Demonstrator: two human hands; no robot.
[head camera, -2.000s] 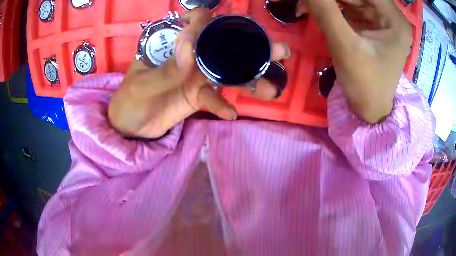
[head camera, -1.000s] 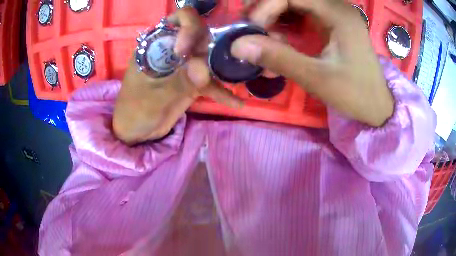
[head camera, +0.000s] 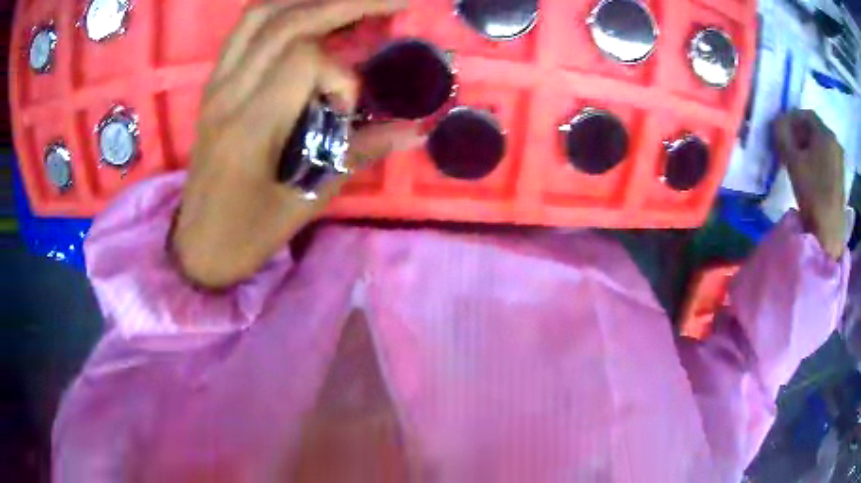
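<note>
My left hand (head camera: 269, 118) is over the orange-red compartment tray (head camera: 378, 206). It holds a watch head (head camera: 323, 146) edge-on in the palm, its shiny silver side showing. A second watch head (head camera: 408, 79), black face up, is at the fingers and thumb of the same hand, above the tray. My right hand (head camera: 814, 165) is at the far right over white papers, small and blurred, fingers curled. Whether it holds anything cannot be told.
Tray pockets hold black-faced watch heads (head camera: 596, 141) at the right and heads with pale backs (head camera: 118, 141) at the left. White papers (head camera: 763, 104) lie right of the tray. A blue item (head camera: 57, 241) shows under its left end. An orange-red piece (head camera: 708, 300) is below right.
My right hand has left the black-faced watch head and moved far right. My left hand has turned, so the palm-held head shows its edge. The view has shifted, showing more tray at the right.
</note>
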